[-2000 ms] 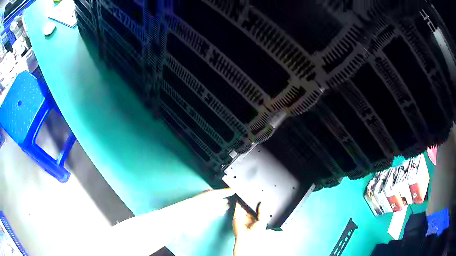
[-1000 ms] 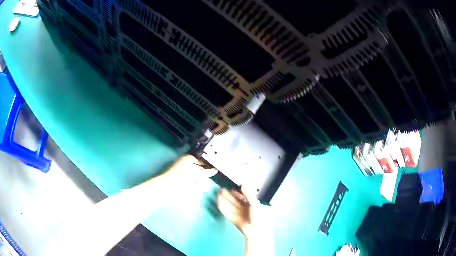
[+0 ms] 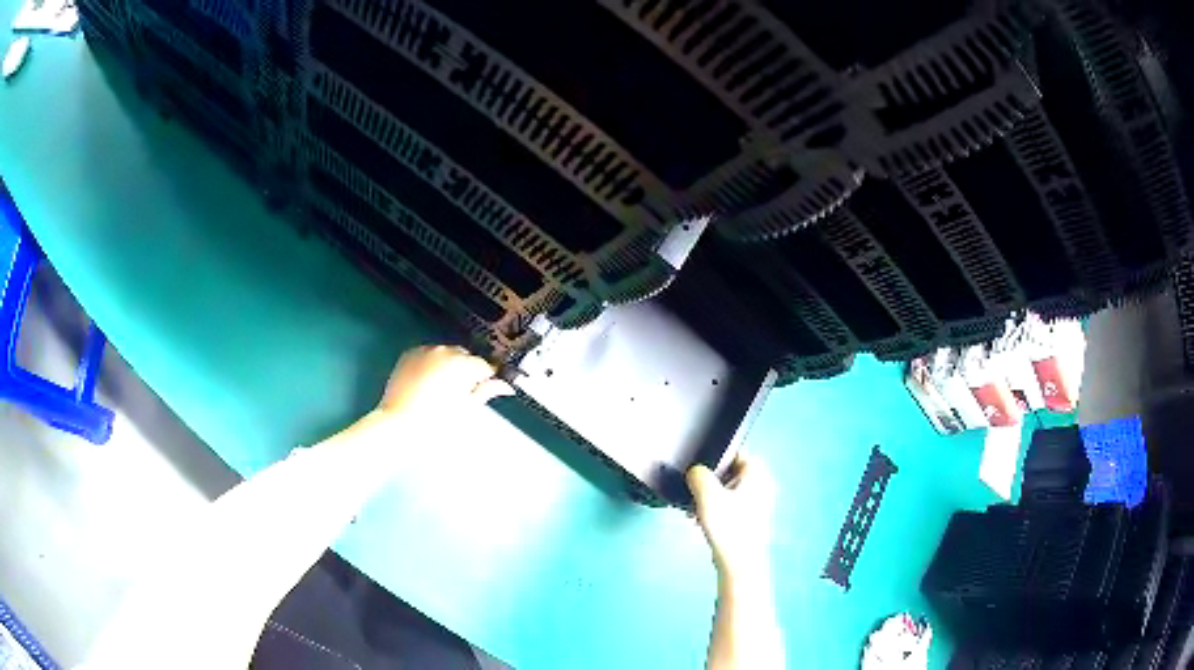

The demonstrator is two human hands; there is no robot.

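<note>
A black finned housing (image 3: 629,380) lies on the green bench with its smooth inner face up, looking pale in the glare, against the foot of the tall stacks of housings (image 3: 485,183). My left hand (image 3: 439,380) holds its left corner, fingers at the edge. My right hand (image 3: 733,491) grips its near right corner, with the thumb on the inner side. The finned near edge shows between my hands. The housing's far side is hidden in the shadow of the stacks.
A flat black port panel (image 3: 860,518) lies to the right. Beyond it are white and red-brown bundles (image 3: 1002,380) and a paper sheet (image 3: 1000,458). More black housings (image 3: 1034,563) and a crumpled white rag (image 3: 898,644) are at the lower right. A blue stool (image 3: 53,380) stands left of the bench.
My right hand has moved from in front of the housing onto its right corner. My left hand has shifted to the left corner. The view has shifted too.
</note>
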